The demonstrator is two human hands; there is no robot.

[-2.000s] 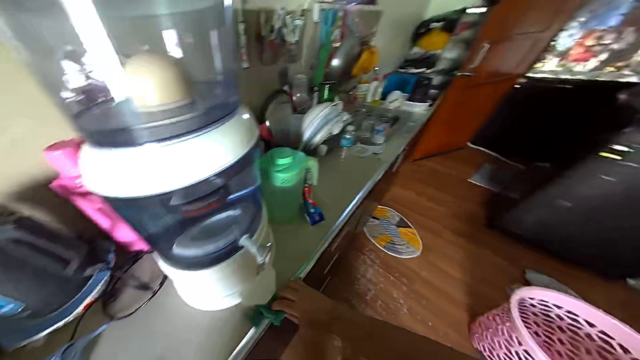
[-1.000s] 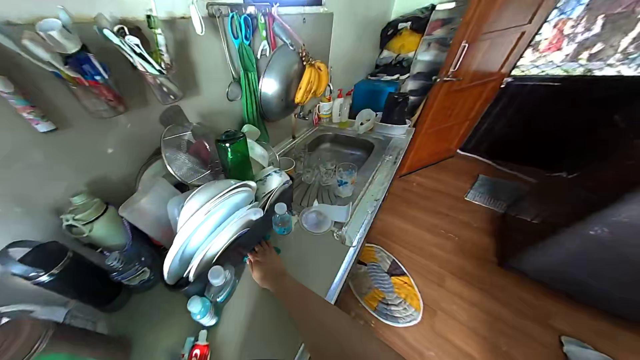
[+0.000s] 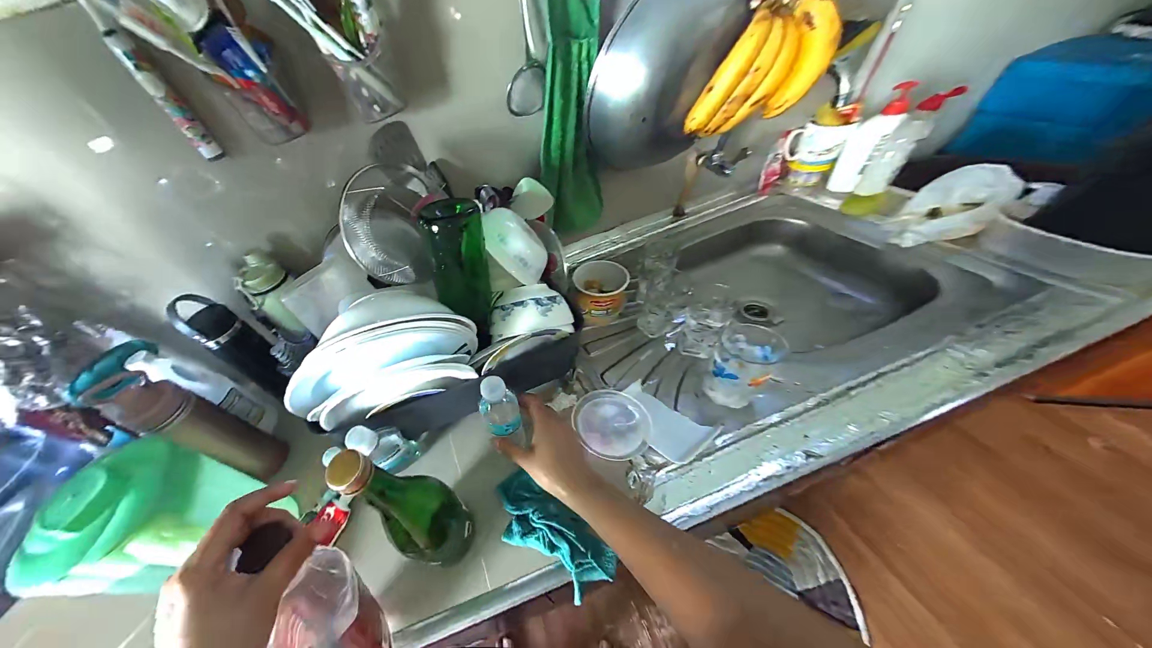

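Note:
My right hand [image 3: 549,454] has its fingers around a small clear plastic bottle [image 3: 500,412] with a light cap, at the front of the dish rack. Under that wrist a teal cloth [image 3: 553,531] lies on the counter and hangs over its edge. My left hand [image 3: 238,562] is at the lower left, fingers curved, next to a clear container with reddish contents [image 3: 328,603]; whether it grips this or something dark between its fingers, I cannot tell. Between the hands a green glass bottle [image 3: 418,513] with a gold cap leans over the counter.
A dish rack [image 3: 531,360] holds stacked white plates [image 3: 387,346], bowls and a green bottle. Right of it are a round plastic lid [image 3: 612,425], clear glasses [image 3: 742,360] and a steel sink [image 3: 810,270]. A green plastic pitcher [image 3: 135,517] and a brown tumbler [image 3: 207,427] stand at left.
My left hand has come into view at the lower left, where a second earlier it was not seen. My right hand now has a small bottle; earlier it rested on the counter near the rack.

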